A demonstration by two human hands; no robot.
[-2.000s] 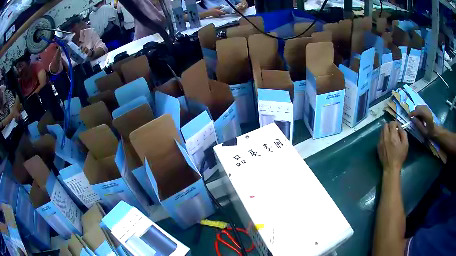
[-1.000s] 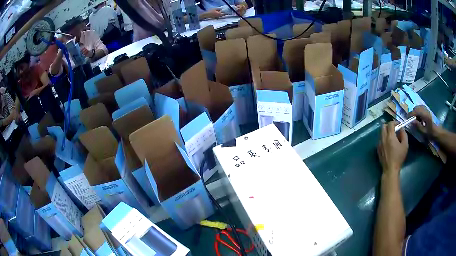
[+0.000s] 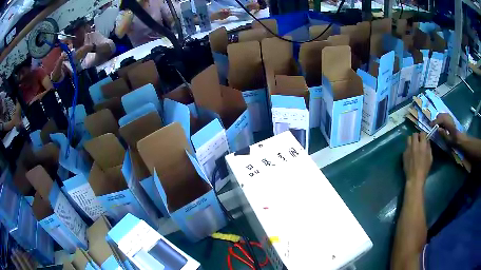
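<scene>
Neither of my hands is in view. Nearest in front are a white equipment case with black handwritten characters, and an open light-blue carton with a brown inside, standing upright left of it. A closed-looking light-blue and white carton with a dark product picture lies tilted at the bottom edge. Flat carton blanks with brown edges stand beside it. Red looped handles and a small yellow handle lie between the open carton and the case.
Rows of open cartons stand along the pale metal edge of the green bench. At right, another worker's hands hold a thin white stick over flat cartons. A blue coiled cable hangs at left. People sit behind.
The neighbour's hands and the white stick have shifted slightly over the flat cartons. At bottom left, brown-edged flat pieces show differently. People at the back have moved. The case and main cartons look unmoved.
</scene>
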